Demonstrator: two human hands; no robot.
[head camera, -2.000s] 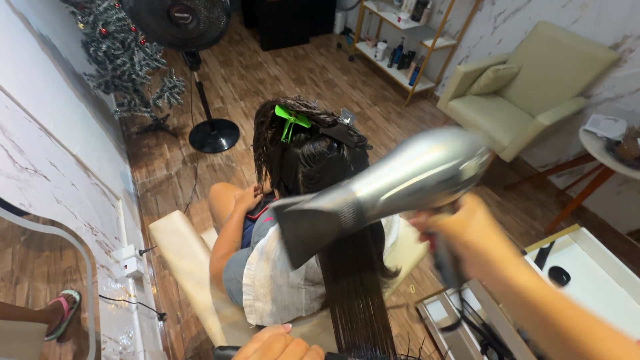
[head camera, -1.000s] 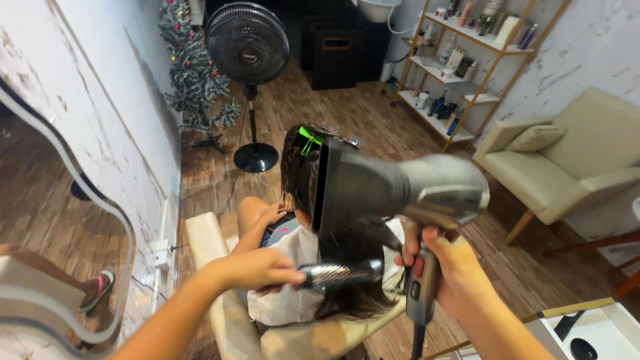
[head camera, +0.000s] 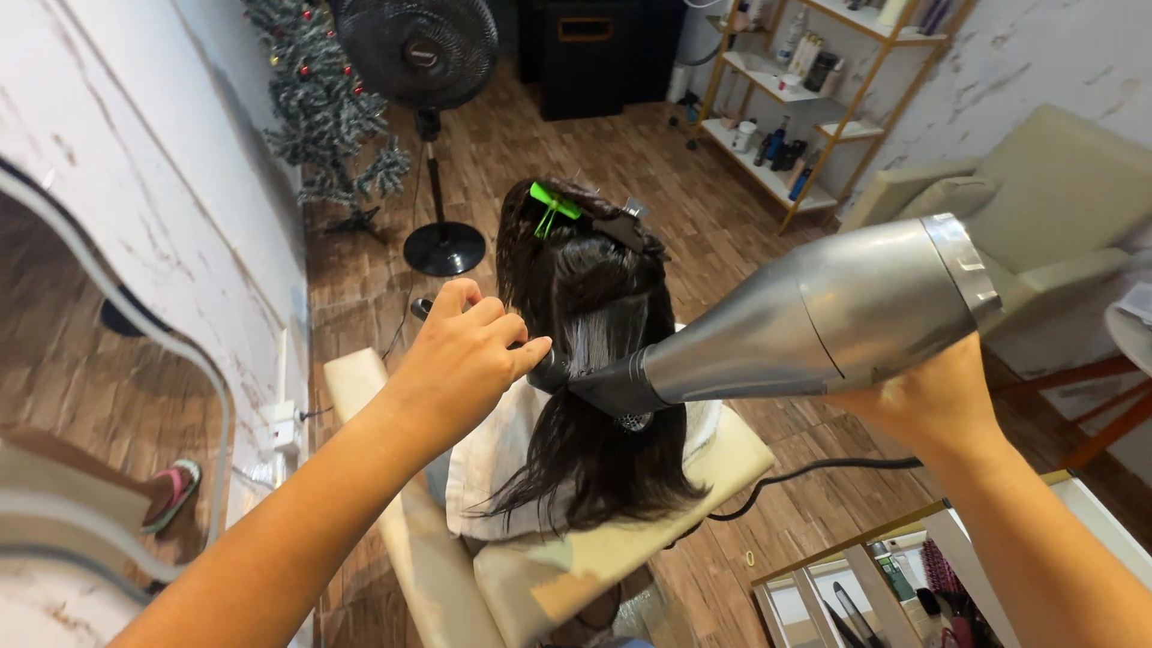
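Observation:
My left hand (head camera: 472, 346) grips the black handle of a round brush (head camera: 634, 420), whose barrel lies mostly hidden in the hair at the back of a seated person's head. Behind the silver hair dryer (head camera: 810, 315), my right hand (head camera: 927, 396) holds its handle, largely out of sight. The dryer's black nozzle (head camera: 619, 387) touches or nearly touches the hair beside the brush. Dark hair (head camera: 603, 468) hangs below it over a white towel (head camera: 477, 459). A green clip (head camera: 553, 205) and a dark clip (head camera: 625, 229) hold hair on top of the head.
The person sits in a cream chair (head camera: 576, 585). A black pedestal fan (head camera: 445, 247) and a small decorated tree (head camera: 328, 117) stand ahead. Left is a wavy-edged mirror (head camera: 211, 378). At right are a shelf rack (head camera: 783, 180), an armchair (head camera: 1053, 189) and a drawer of tools (head camera: 855, 558). The dryer's cord (head camera: 819, 465) trails below.
The brush, held left of the hair and blurred one second ago, is now in the hair. The dryer's nozzle has come down beside it. The hand on the dryer is now mostly behind the dryer body.

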